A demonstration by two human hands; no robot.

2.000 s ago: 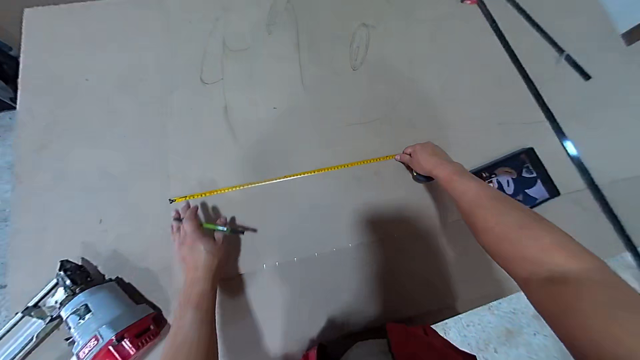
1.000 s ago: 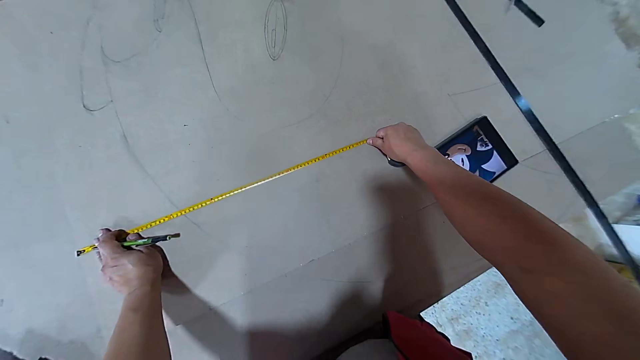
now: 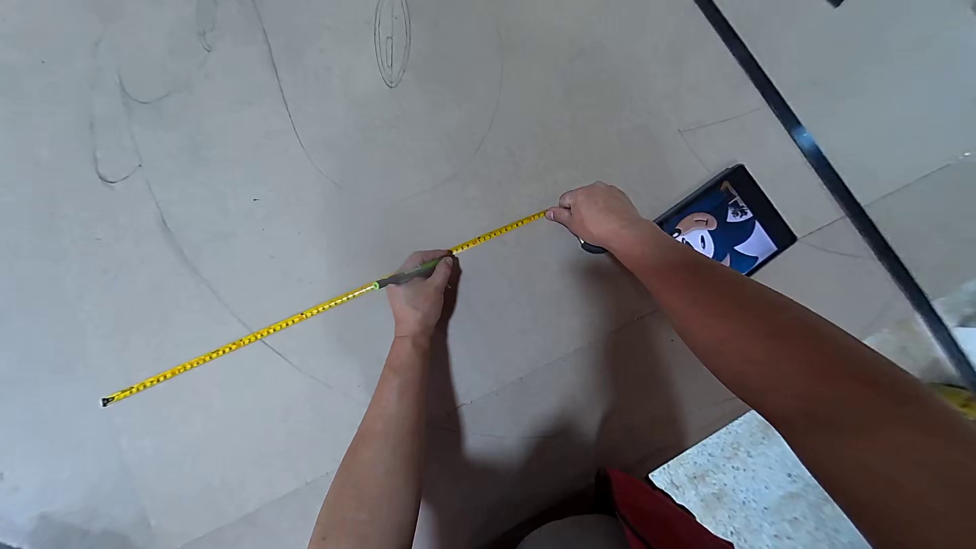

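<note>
A yellow tape measure blade (image 3: 229,347) lies extended at a slant across a large pale board (image 3: 252,450) that bears pencil-drawn curves. My left hand (image 3: 419,286) holds a dark and green pencil or marker (image 3: 412,273) on the blade, near its middle, with the tip side by the fingers at the blade. My right hand (image 3: 598,213) grips the tape at its right end; the case is mostly hidden under the palm. The blade's metal end hook (image 3: 105,401) lies free at the lower left.
Right of my right hand lies a tablet (image 3: 732,221) showing a cartoon picture. A long dark metal bar (image 3: 831,175) crosses the board's right side. Red cloth (image 3: 659,511) is at the bottom, beside speckled flooring (image 3: 762,473).
My left hand has moved from the tape's hook end to the right, onto the middle of the blade, still with the pencil or marker. My right hand remains at the tape's right end.
</note>
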